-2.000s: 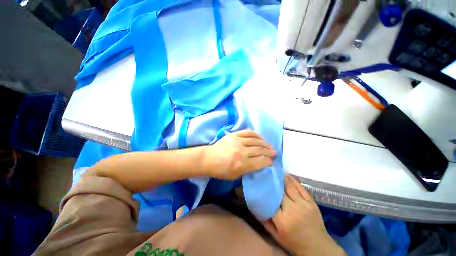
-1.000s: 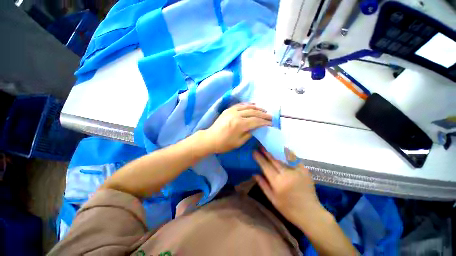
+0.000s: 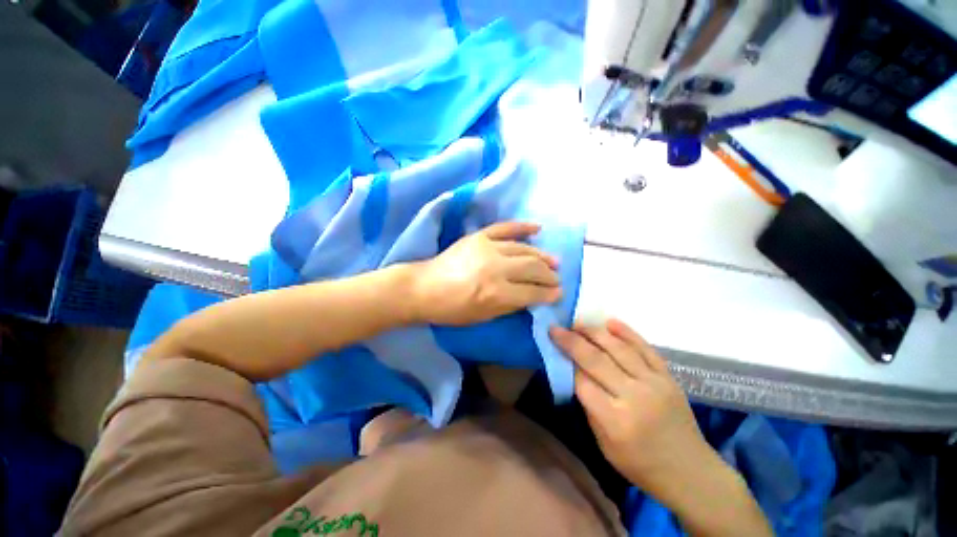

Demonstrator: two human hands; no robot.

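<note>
A pale blue garment panel (image 3: pixel 430 194) joined to bright blue cloth lies in folds left of the needle and hangs over the table's front edge. My left hand (image 3: pixel 488 275) lies on the pale blue cloth near its right edge, fingers bent over it. My right hand (image 3: pixel 621 383) is at the table's front edge, its fingertips on the narrow hanging edge of the same cloth. The presser foot and needle (image 3: pixel 642 124) of the white sewing machine are above and right of my hands; glare washes out the cloth beside them.
A black smartphone (image 3: pixel 839 275) lies on the table at the right, beside the orange and blue handles of a small tool (image 3: pixel 747 170). A bright blue heap (image 3: pixel 205 79) lies at the far left. A blue crate (image 3: pixel 89 257) stands on the floor; more blue cloth (image 3: pixel 782 462) lies below the table edge.
The pale blue edge strip now runs straighter beneath my hands. My right hand has moved slightly right and its fingertips have come onto the strip's edge. My left hand stays on the cloth.
</note>
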